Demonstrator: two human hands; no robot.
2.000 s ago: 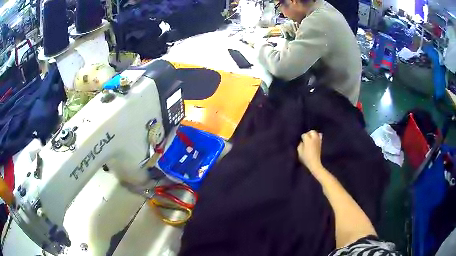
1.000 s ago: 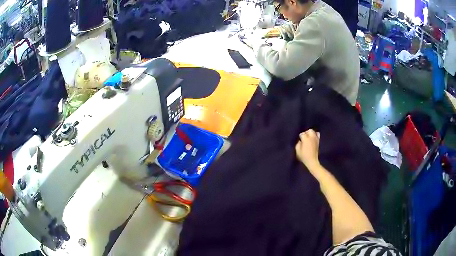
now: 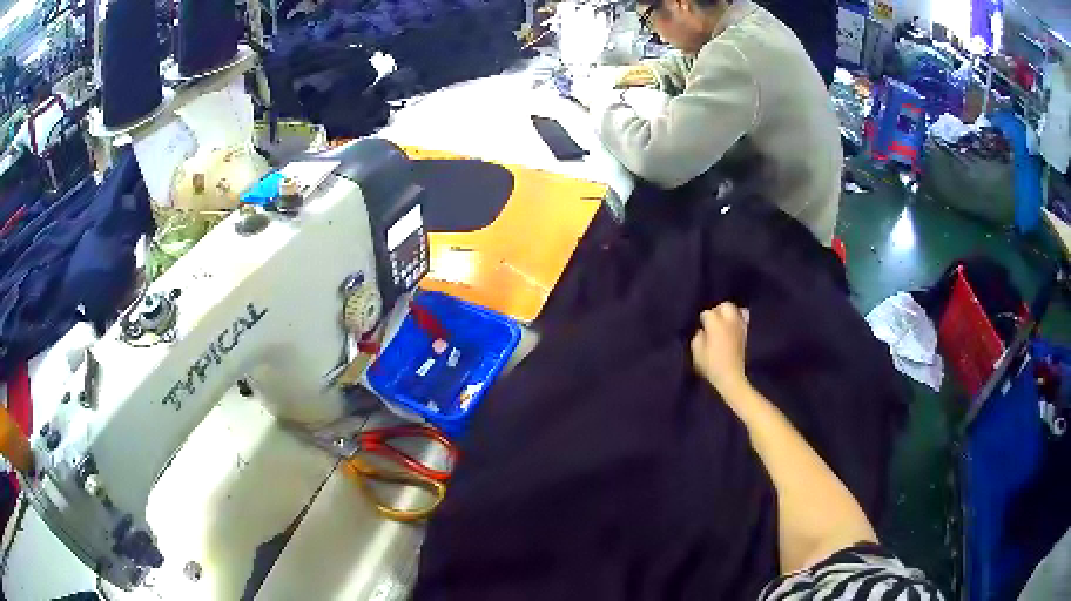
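Observation:
A large black garment (image 3: pixel 611 434) lies spread from the table's right edge over my lap and up toward the seated person. My right hand (image 3: pixel 720 340) is closed on the garment, pinching the cloth at its upper middle, with the forearm reaching up from the bottom right. My left hand is not in view. The white sewing machine (image 3: pixel 223 352) marked "TYPICAL" stands at the left; its needle area is not clearly visible.
A blue tray (image 3: pixel 393 373) with small items sits right of the machine. Scissors with red and yellow handles (image 3: pixel 411 446) lie before it. An orange board (image 3: pixel 517 252) and a dark phone (image 3: pixel 558 137) lie beyond. A person (image 3: pixel 752 112) sits opposite. A red crate (image 3: pixel 972 329) stands right.
My right hand has stayed nearly in place, still holding the garment. The whole view has shifted very slightly.

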